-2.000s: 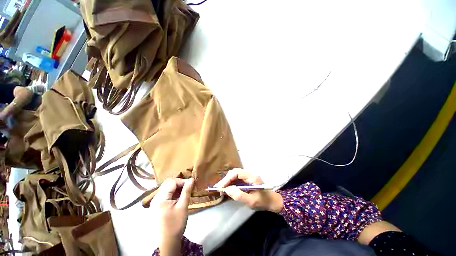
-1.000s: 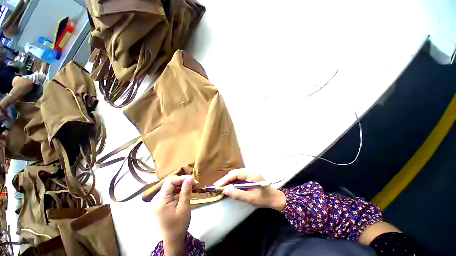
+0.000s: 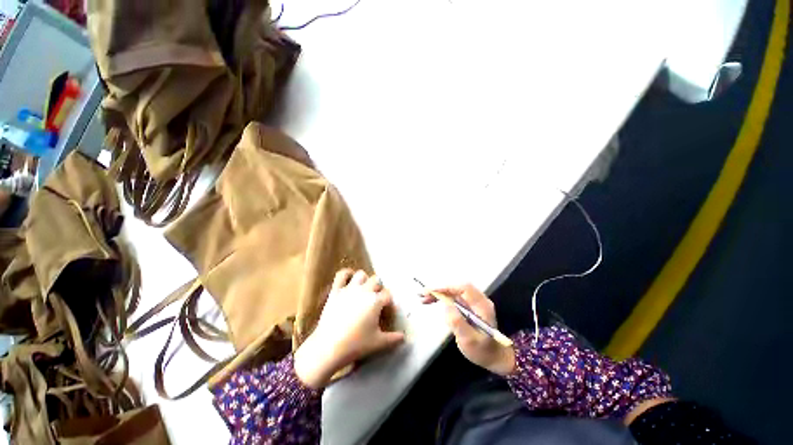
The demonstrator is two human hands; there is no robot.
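Observation:
A tan-brown tote bag lies on the white table in front of me, its long brown straps looping out to the left. My left hand lies on the bag's lower right corner, fingers curled over the fabric and covering that edge. My right hand holds a slim pale pen tool like a pen, its dark tip over the table just right of the bag, not touching it. A thin pale cord hangs in a curve past the table edge near my right sleeve.
Slumped brown bags with bunched straps lie at the upper left and left. A grey bin with red and blue items stands beyond. A dark cable lies at the far side. A yellow floor line runs right of the table.
My right hand has moved the pen off the bag edge to the right, its tip tilted up. My left hand has shifted right and turned palm down over the bag corner. The view has shifted.

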